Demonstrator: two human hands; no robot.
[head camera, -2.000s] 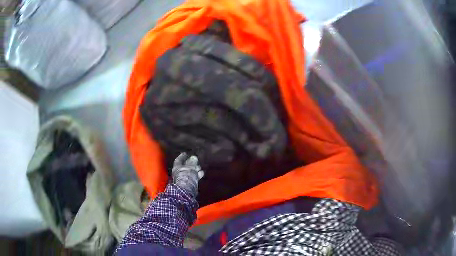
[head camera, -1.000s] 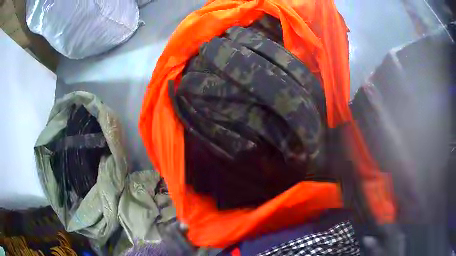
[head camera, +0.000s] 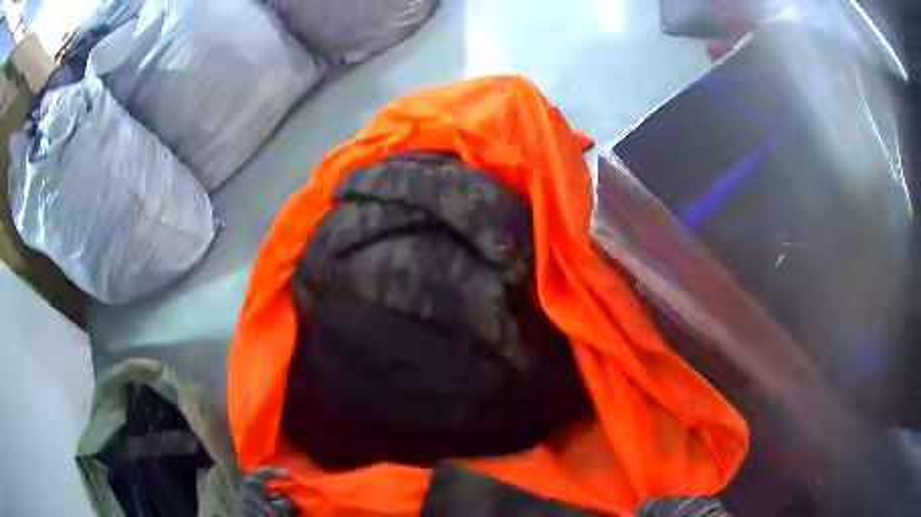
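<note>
The orange sack (head camera: 258, 374) stands open in front of me. Dark camouflage straps (head camera: 424, 263) lie heaped inside it; the lower part of the heap is in shadow. Another dark camouflage piece (head camera: 490, 495) lies across the sack's near rim, cut off by the bottom edge. My left hand (head camera: 267, 492), in a grey striped glove, is closed on the near left rim of the sack, mostly cut off. My right hand (head camera: 682, 507), also gloved, is at the near right rim; only its top shows, and its fingers are hidden.
The khaki sack (head camera: 91, 434) stands open at lower left with dark contents. Filled grey-white sacks (head camera: 121, 202) stand at upper left on the pale floor. A film-wrapped black stack (head camera: 697, 162) with blue strips is on the right. A blurred reddish patch shows beyond its far corner.
The view has shifted, so the khaki sack appears lower and more grey-white sacks show. The left hand is now at the sack's near rim. A camouflage piece now shows across the near rim.
</note>
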